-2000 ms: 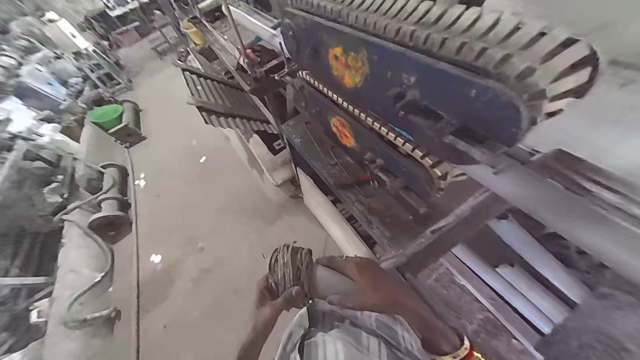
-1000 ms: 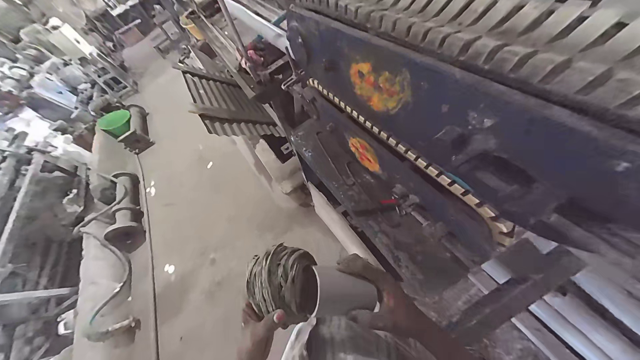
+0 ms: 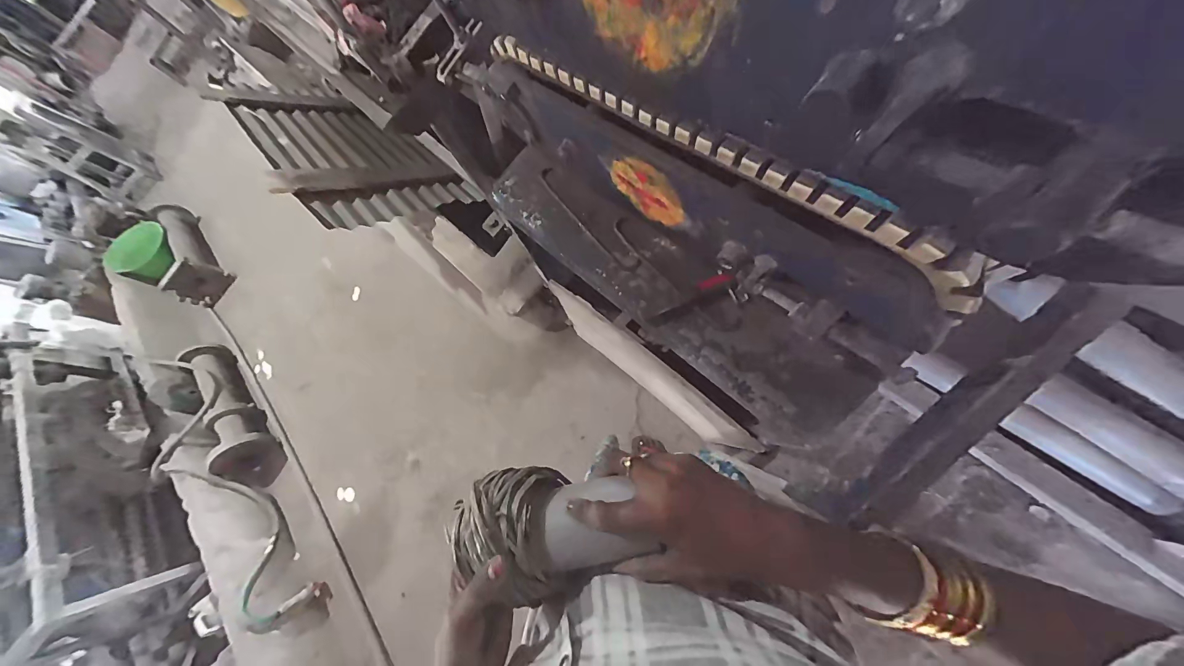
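Observation:
A short grey pipe piece [image 3: 587,525] lies across the front of my body, with a thick bundle of thin dull bands or loops [image 3: 504,527] around its left end. My left hand [image 3: 486,601] grips the bundle from below, its thumb on the bands. My right hand [image 3: 671,518] is wrapped over the bare right part of the pipe, fingers across its top. Gold-coloured bangles [image 3: 939,592] circle the right wrist. The far end of the pipe is hidden under the right hand. Checked cloth [image 3: 666,620] shows just below both hands.
To the right stands a dark blue machine [image 3: 777,213] with a slatted track [image 3: 703,143]; long grey pipes [image 3: 1091,444] lie beneath its frame. Corrugated sheets [image 3: 361,153] jut out ahead. On the left are a green bowl [image 3: 139,250], a spool-shaped metal part [image 3: 236,425] and a hose [image 3: 268,546].
The right hand, beside the pipe's open right end a second ago, now lies over the pipe. The left hand stays at the banded end. The view has shifted along the machine.

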